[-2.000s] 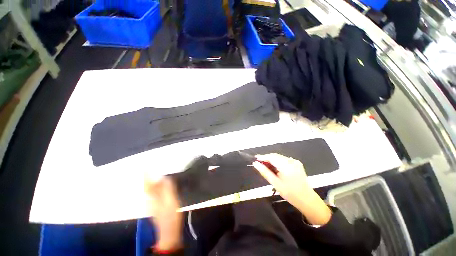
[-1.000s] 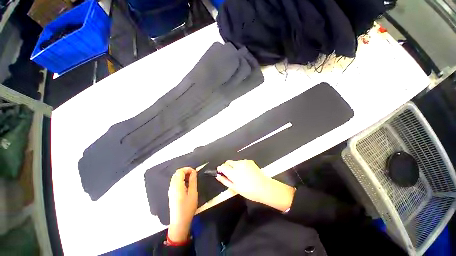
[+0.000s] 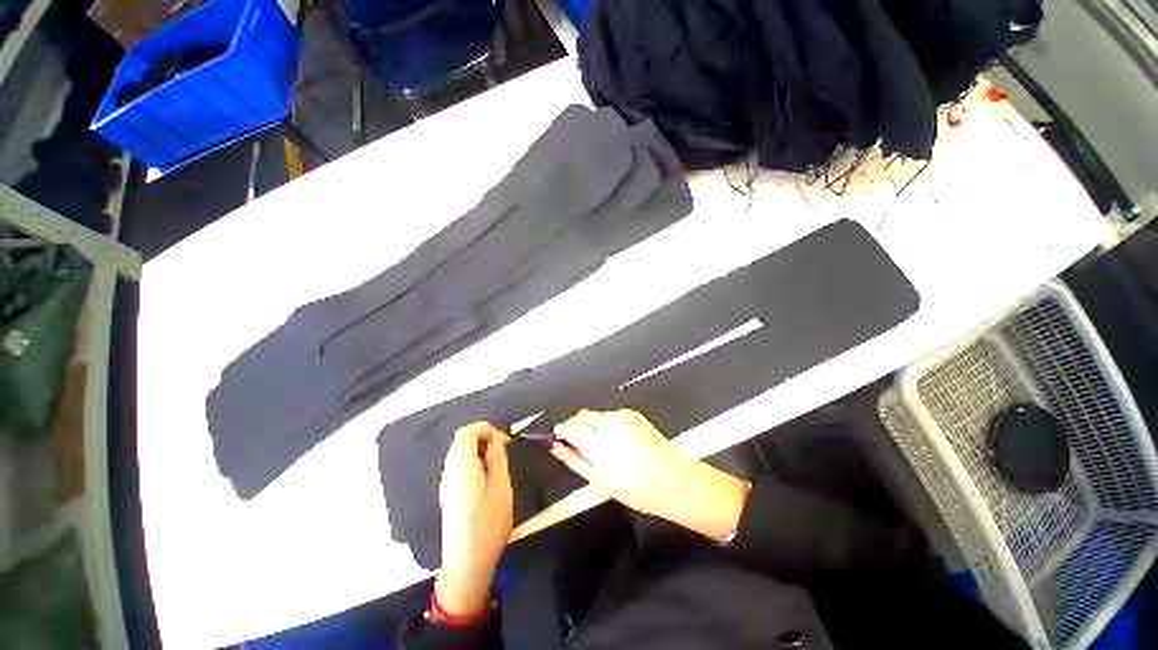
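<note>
A long black slotted panel (image 3: 813, 286) lies flat and slanted on the white table, its narrow slot showing white. My left hand (image 3: 476, 508) is on the panel's near left part, thumb and fingertips pinched at the slot's edge. My right hand (image 3: 616, 460) is closed around small thread snips (image 3: 536, 438); their dark, short tip points at my left fingertips and the handles are hidden in the fist. Stacked dark grey panels (image 3: 419, 298) with slit lines lie beyond the worked panel, apart from it.
A bulky heap of black fabric (image 3: 775, 83) sits at the table's far right, with loose thread ends (image 3: 825, 172) beside it. A grey-white mesh basket (image 3: 917, 425) holding a round black object (image 3: 1030, 447) stands at the right. A blue bin (image 3: 210, 95) with black parts is at upper left.
Since two seconds ago, the worked panel has come to lie flat and my left hand has moved onto it, close to my right. The view has turned and tilted. Over the last second the hands barely moved.
</note>
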